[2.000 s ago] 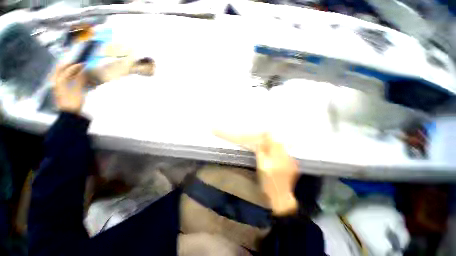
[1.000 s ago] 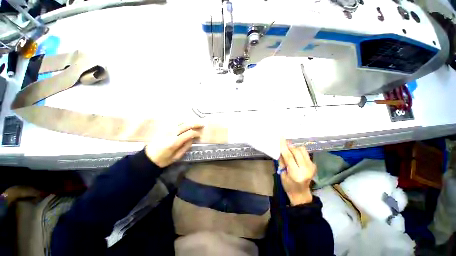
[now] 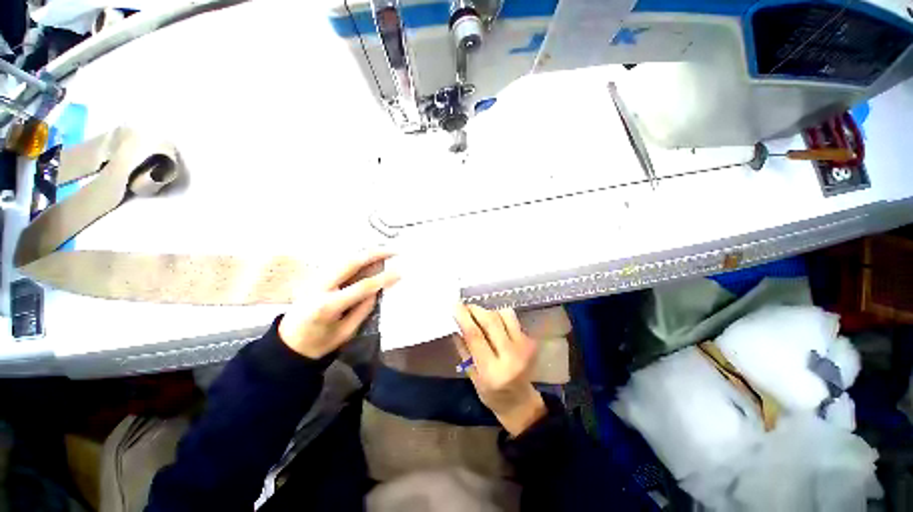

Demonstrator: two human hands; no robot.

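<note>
A long tan fabric strip (image 3: pixel 170 278) lies along the table's left front, folds back at the far left and ends in a loop. My left hand (image 3: pixel 335 305) presses on the strip's right end and the edge of a small white pattern card (image 3: pixel 418 300). The card overhangs the table's front edge. My right hand (image 3: pixel 493 360) holds the card's lower right corner, with a blue pen (image 3: pixel 466 366) between its fingers. The strip's end under the card is hidden. Tan cloth with a dark band (image 3: pixel 430 394) lies on my lap.
The sewing machine head (image 3: pixel 661 60) and its needle area (image 3: pixel 447 108) stand behind my hands. A thin metal tool (image 3: pixel 633 135), an orange-handled tool (image 3: pixel 821 155) and red-handled snips (image 3: pixel 851 135) lie right. A ruled tape (image 3: pixel 601 278) follows the front edge. A white bundle (image 3: pixel 751 410) sits below right.
The card has shifted left and down in view, and my right hand has moved left with it. My left hand stays at the strip's end. The machine appears higher and closer as the view shifted.
</note>
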